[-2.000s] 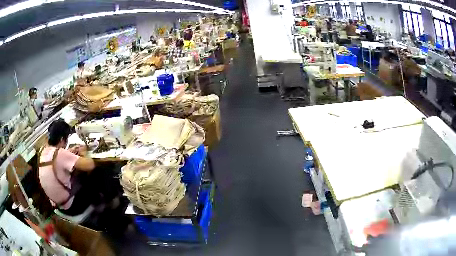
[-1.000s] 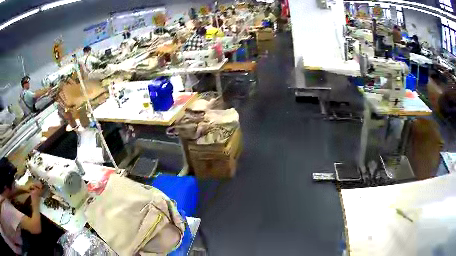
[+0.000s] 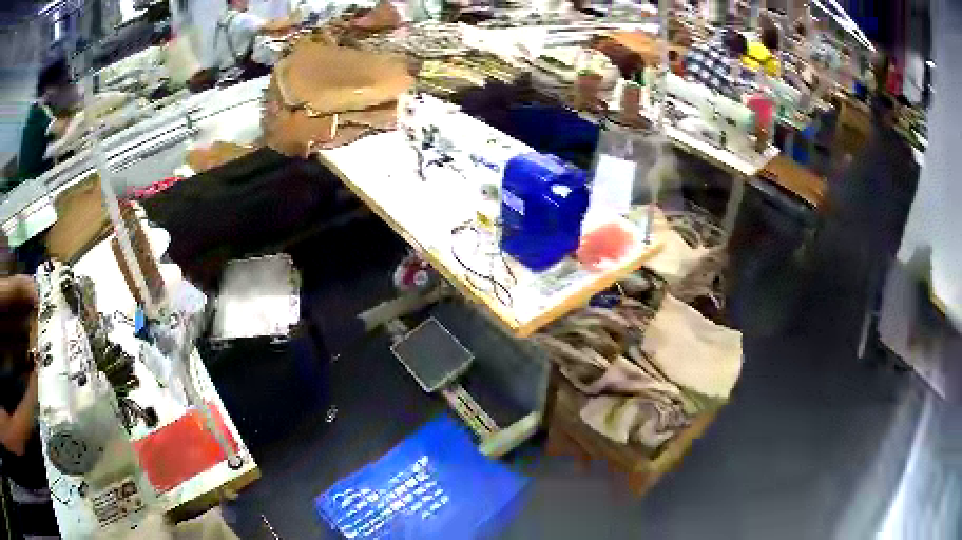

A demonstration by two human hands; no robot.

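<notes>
Neither of my hands shows in the head view. Nearest in front of me is a white sewing table (image 3: 396, 195) with a wooden edge. A blue bin (image 3: 541, 211) stands on it beside a red patch (image 3: 605, 246) and thin dark cords. A stack of brown bag panels (image 3: 343, 90) lies at its far left end. Beige bag pieces (image 3: 691, 348) are heaped in a cardboard box (image 3: 633, 454) at the table's right end. A blue bin or sheet with white marks (image 3: 422, 490) is low at the bottom middle.
A white sewing machine (image 3: 79, 401) stands on a table at the left, with part of a person at the left edge. A stool (image 3: 256, 299) and a pedal (image 3: 433, 354) are below the tables. The grey aisle floor (image 3: 791, 443) runs at the right. More people sit at the back.
The view has moved forward and turned left and down. The table with the blue bin is nearer and more central. The right-hand white table has left the view.
</notes>
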